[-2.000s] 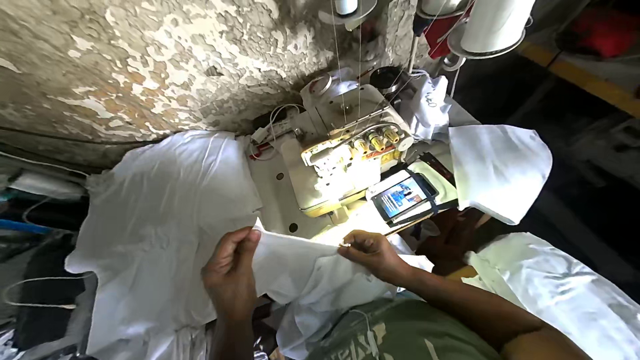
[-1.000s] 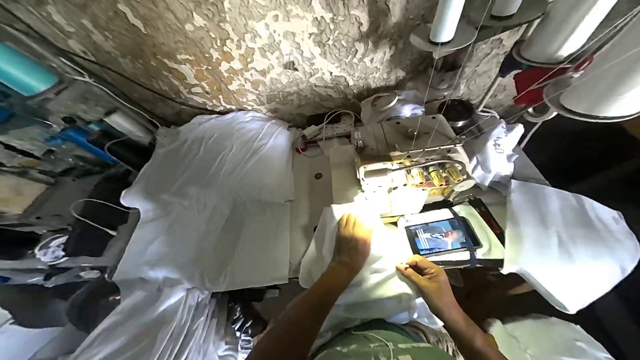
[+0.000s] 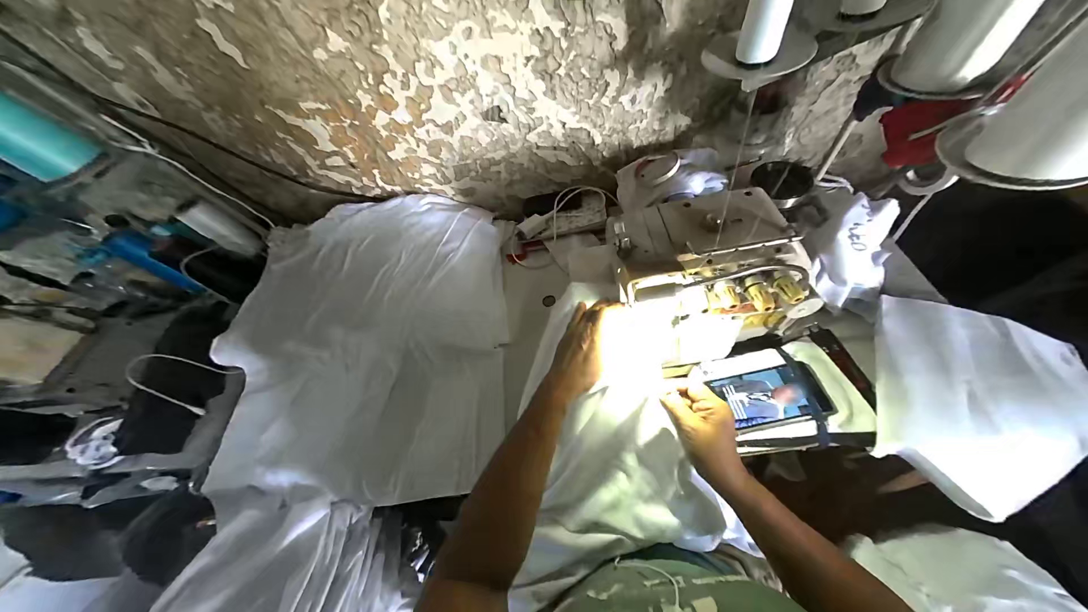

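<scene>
An overlock sewing machine (image 3: 710,242) with yellow tension dials stands right of centre, its work area glaring under a bright lamp. White fabric (image 3: 608,476) runs from the machine down into my lap. My left hand (image 3: 585,348) lies on the cloth just left of the needle area, fingers partly lost in the glare; whether they grip is unclear. Lower right, my right hand (image 3: 704,421) pinches the fabric's edge between thumb and fingers, beside a phone (image 3: 761,397) strapped to the machine's front cover. The needle and presser foot cannot be made out.
Stacked white fabric (image 3: 382,357) covers the left part of the table. Another white piece (image 3: 969,399) hangs at the right. Large thread cones (image 3: 960,42) stand upper right, near a rough peeling wall (image 3: 442,93). A second machine's table (image 3: 110,374) is at far left.
Two seconds ago both hands held the fabric's edge up in front of the machine; now the cloth lies at the machine, my left hand on it. The view has swung.
</scene>
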